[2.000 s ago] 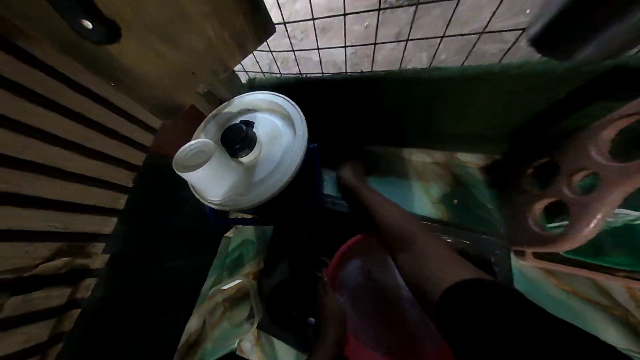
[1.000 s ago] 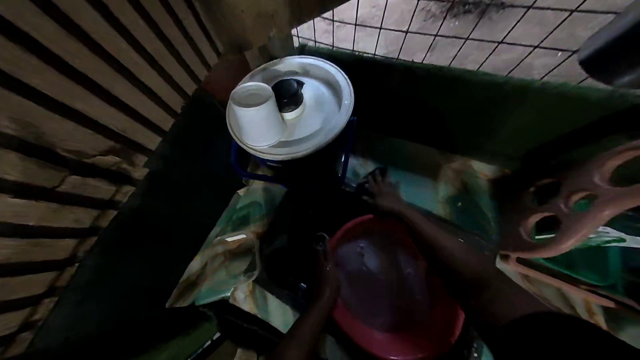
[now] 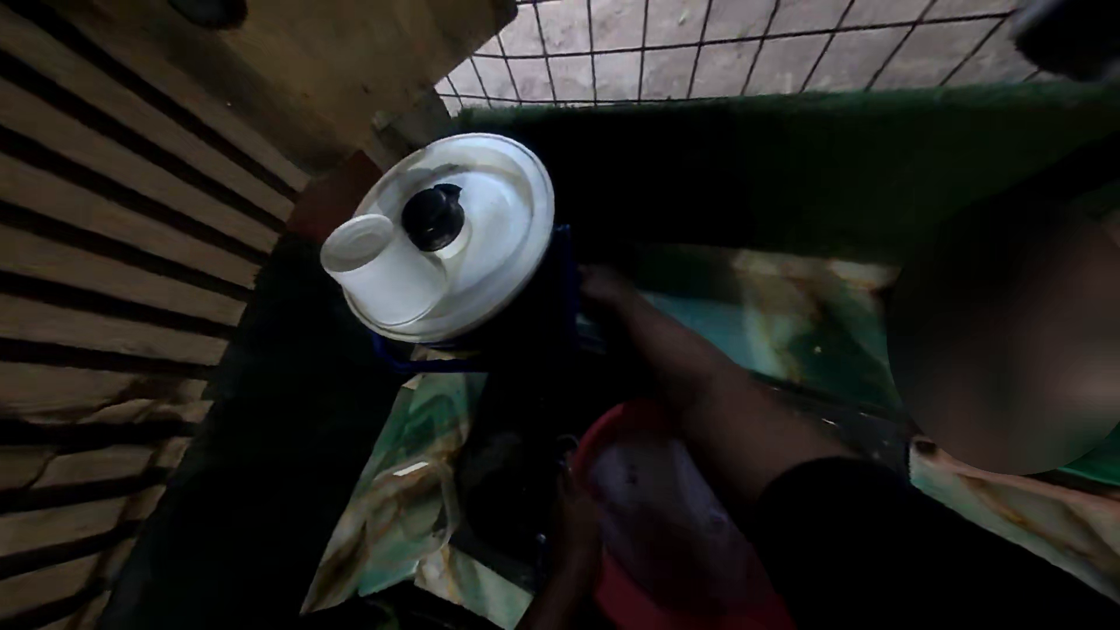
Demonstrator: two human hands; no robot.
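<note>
A red plastic basin (image 3: 665, 516) with cloudy contents sits low in the middle of the head view, over a dark sink or recess. My left hand (image 3: 573, 516) is at the basin's left rim; its fingers are too dark to read. My right hand (image 3: 608, 293) reaches past the far side of the basin to the base of a blue water cooler (image 3: 564, 289), its fingertips hidden in shadow. On the cooler's round white lid (image 3: 512, 192) are a black cap (image 3: 433, 219) and a white plastic cup (image 3: 385, 276) resting on its side or tilted.
Green and brown marbled tiles (image 3: 700, 324) surround the dark recess. A clear container (image 3: 411, 507) stands on the tiles at the left. Wooden slats (image 3: 114, 236) line the left side, and a wire mesh (image 3: 665, 44) runs along the top. A blurred patch covers the right edge.
My right hand, seen with spread fingers beyond the basin one second ago, is now close beside the cooler's base. My left hand stays by the basin's left rim. The view has shifted.
</note>
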